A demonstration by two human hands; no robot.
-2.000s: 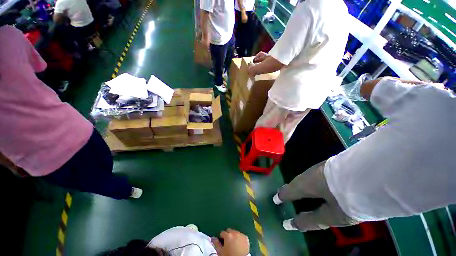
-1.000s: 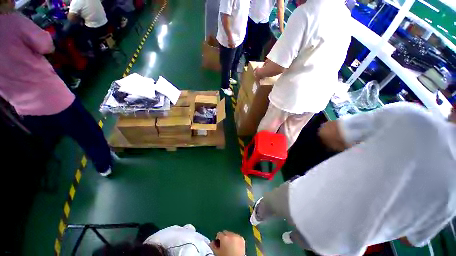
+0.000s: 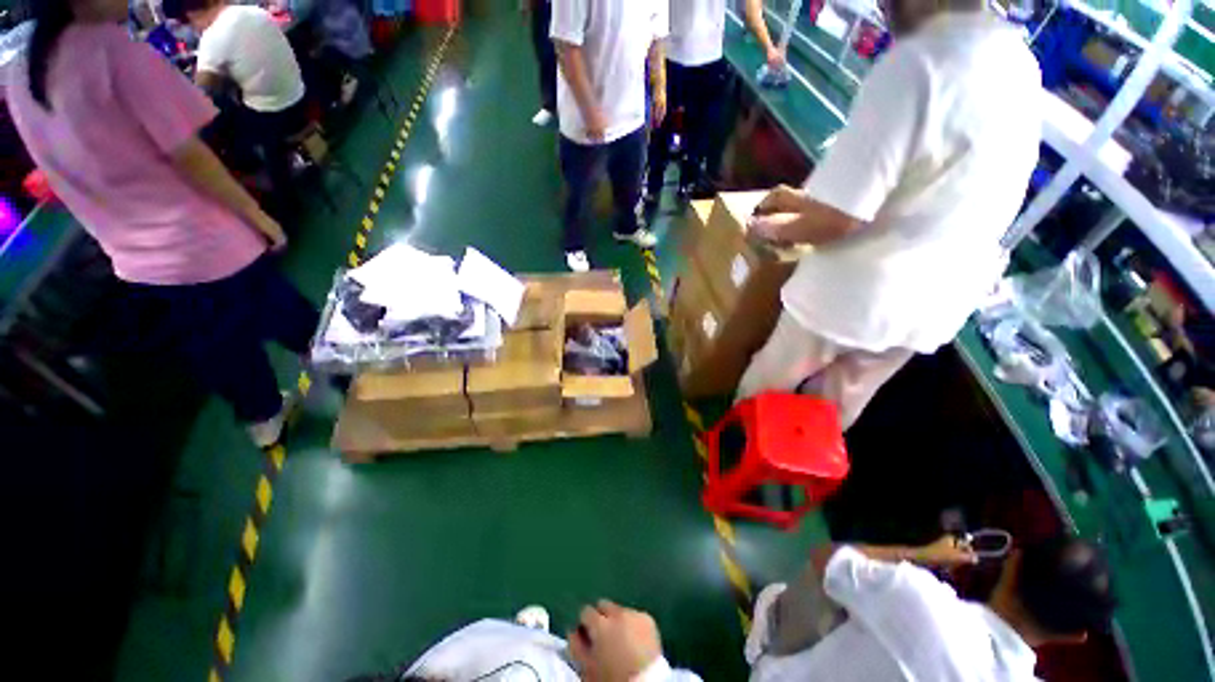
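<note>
My right hand (image 3: 620, 642) is at the bottom edge, partly cut off, with curled fingers and a white sleeve behind it. I cannot tell whether it holds anything. My left hand is not in view. Ahead, cartons (image 3: 513, 389) stand on a brown pallet (image 3: 624, 424). An open carton (image 3: 584, 388) at their right end holds dark bagged items. White sheets (image 3: 413, 287) lie on clear-wrapped pieces on the left cartons. A red plastic stool (image 3: 796, 433) stands right of the pallet, beside the striped line.
A person in white (image 3: 926, 200) has hands on tall stacked cartons (image 3: 720, 287). Another (image 3: 893, 620) is bent low at the bottom right. A person in pink (image 3: 173, 187) stands at left. More people stand behind. The green bench (image 3: 1033, 433) holds clear bags (image 3: 1033, 353).
The view has shifted, so pallet and stool appear lower and further right. The person at the right has bent down low, away from the bench. My right hand stays near the bottom edge.
</note>
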